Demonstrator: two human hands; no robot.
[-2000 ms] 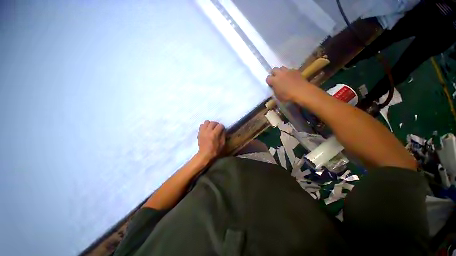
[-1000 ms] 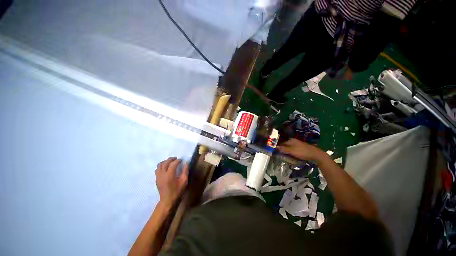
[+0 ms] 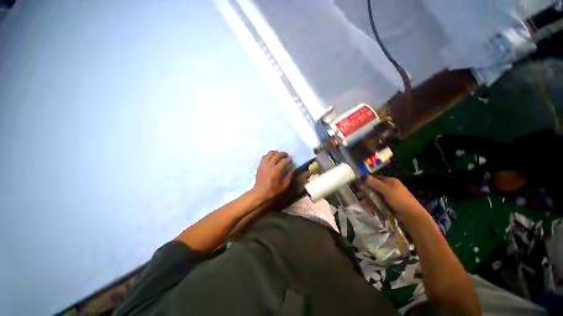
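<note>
The pale-blue fabric ply (image 3: 117,123) lies smooth over the table. My left hand (image 3: 273,176) rests on it at the near edge, fingers bent; whether they pinch the cloth I cannot tell. The end cutter (image 3: 344,151), with a red label, red lit digits and a white cylinder, sits at the near end of the guide rail (image 3: 271,60), at the table edge. My right hand (image 3: 389,191) is at the cutter's near side and holds it there; its fingertips are partly hidden by the machine.
A black cable (image 3: 387,52) hangs over greyish fabric (image 3: 370,68) beyond the rail. Brown tabletop (image 3: 441,99) shows beyond the cutter. Scraps (image 3: 370,231) lie on the green floor below. A blurred, dark-clothed person (image 3: 494,166) is at the right.
My right hand has moved from the rail's end to the cutter. The cutter has slid from beyond the table edge onto the rail's near end. My left hand stays at the fabric edge; the view has turned.
</note>
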